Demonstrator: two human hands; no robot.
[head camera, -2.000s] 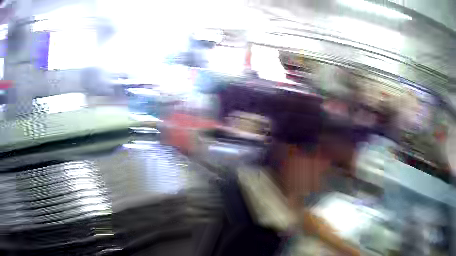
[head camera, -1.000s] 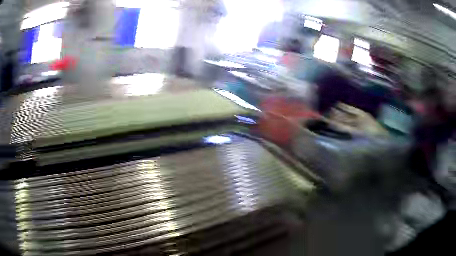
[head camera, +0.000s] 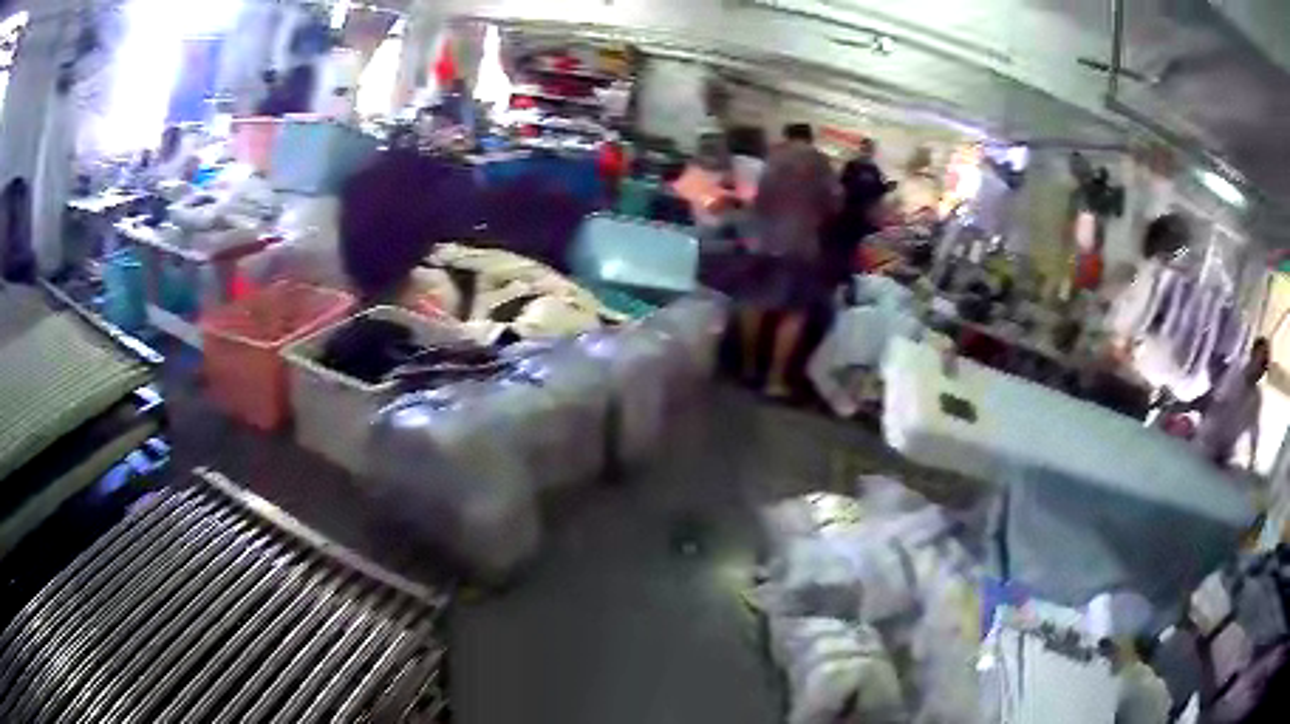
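Note:
The pleating rack rods (head camera: 241, 622) lie in long shiny parallel bars at the lower left, nearest in front of me. The pale green curtain (head camera: 50, 375) lies over the rack at the left edge, with a dark curtain section (head camera: 71, 474) along its near side. Neither my left hand nor my right hand is in the picture. The view is somewhat blurred.
Orange bin (head camera: 269, 354) and white bin (head camera: 318, 403) stand beyond the rack. Plastic-wrapped bags (head camera: 524, 439) lie beside them; more white bags (head camera: 863, 594) are at lower right. A pale blue-covered table (head camera: 1075, 439) stands right. People (head camera: 792, 212) stand in the background.
The view has swung to the right. The rack and green curtain have shifted to the left edge, and the bins, bags and people now show more clearly.

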